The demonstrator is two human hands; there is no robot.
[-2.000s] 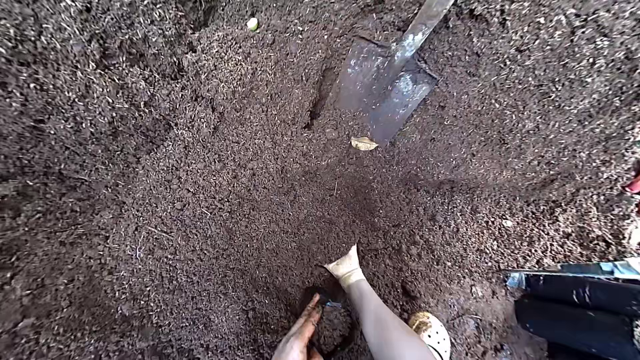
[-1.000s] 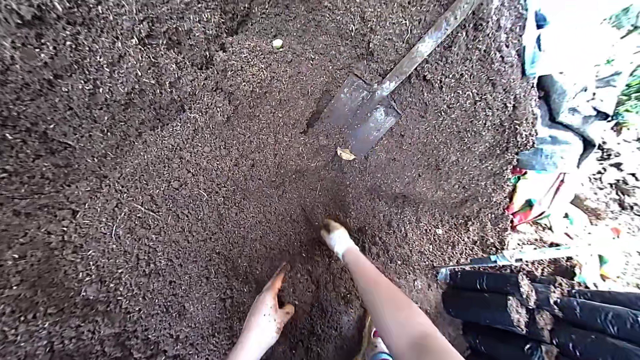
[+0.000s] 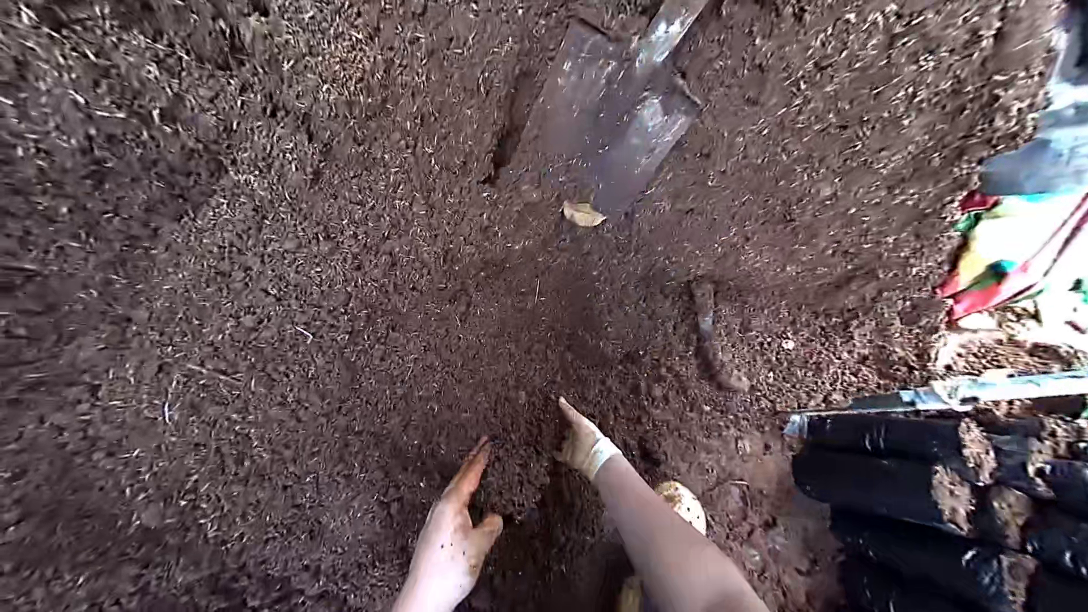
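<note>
Loose brown soil (image 3: 357, 365) mixed with pale husk-like bits spreads under both hands. My left hand (image 3: 455, 540), bare and soiled at the fingertips, rests at the soil with thumb and fingers apart. To its right, my right hand (image 3: 582, 439), with a pale band or covering at the wrist, touches the soil with its fingers spread. Between the two hands lies a small mound of soil. Beyond them a spade's metal blade (image 3: 608, 115) lies flat on the soil, its handle running off the top edge. A dry leaf (image 3: 583, 213) sits at the blade's tip.
Several soil-filled black plastic bags (image 3: 884, 467) lie at the lower right, beside a pale strip (image 3: 1003, 388). A colourful plastic sack (image 3: 1011, 255) is at the right edge. A dirty elongated object (image 3: 707, 336) lies on the soil. A perforated clog (image 3: 682, 505) shows beside my right forearm.
Two seconds ago my left hand was at a dark object; now it is open on the soil without it. The elongated dirty object now shows right of my right hand.
</note>
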